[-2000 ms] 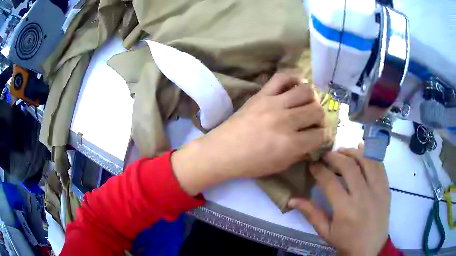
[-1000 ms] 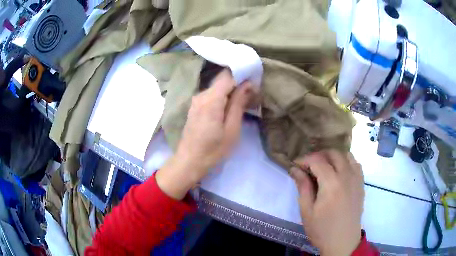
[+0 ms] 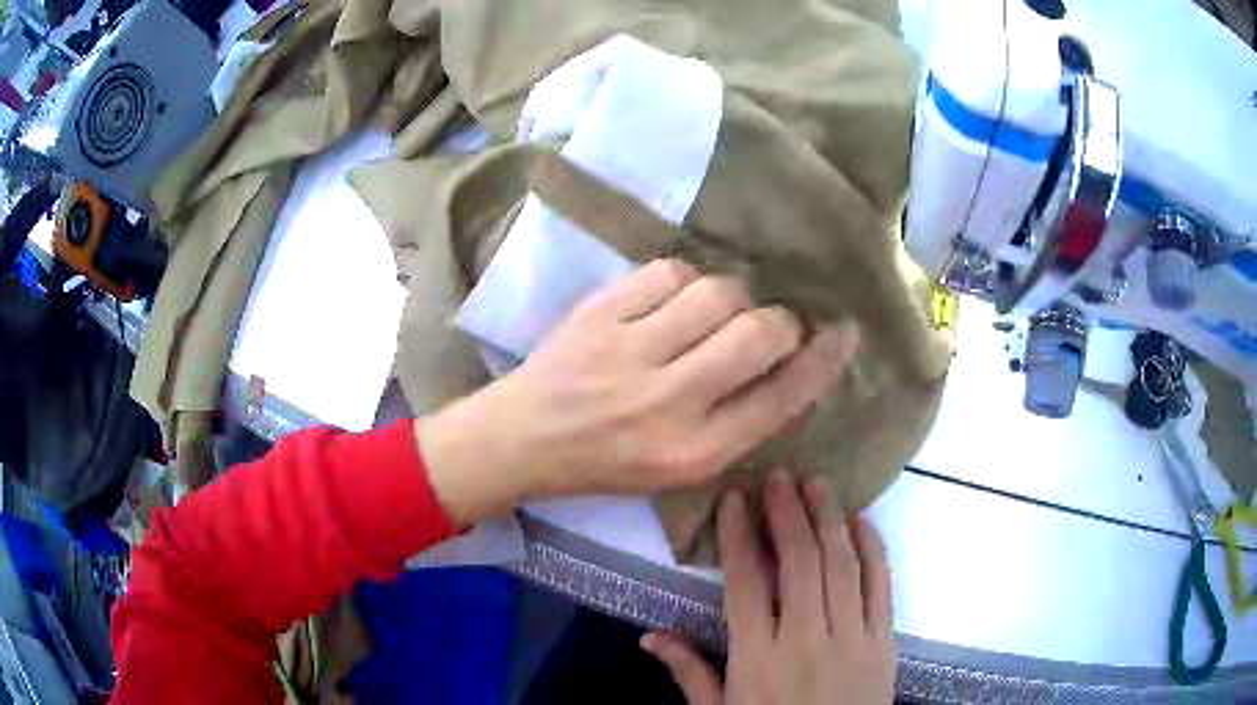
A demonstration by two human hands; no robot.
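Khaki garment cloth (image 3: 827,179) lies bunched on the white table, up to the left side of the sewing machine head (image 3: 986,152). A white-backed band (image 3: 641,117) lies curved on it, with a narrow khaki strip (image 3: 600,207) across the white. My left hand (image 3: 648,379) lies on the cloth and the band's lower end, fingers stretched right; any grip is unclear. My right hand (image 3: 806,599) lies at the cloth's front edge, fingertips on the cloth, thumb apart over the table edge. The needle area is partly hidden; a yellow part (image 3: 943,304) shows beside it.
Scissors (image 3: 1197,606) with a green and a yellow handle lie at the right, below a dark bunch (image 3: 1158,379). A ruler tape (image 3: 620,585) runs along the front edge. A grey box (image 3: 117,117) and orange device (image 3: 86,234) stand at the left.
The cloth has moved away from the needle area and now lies flatter. The white band is turned over more broadly, showing the khaki strip. My left hand moved right onto the cloth; my right moved left.
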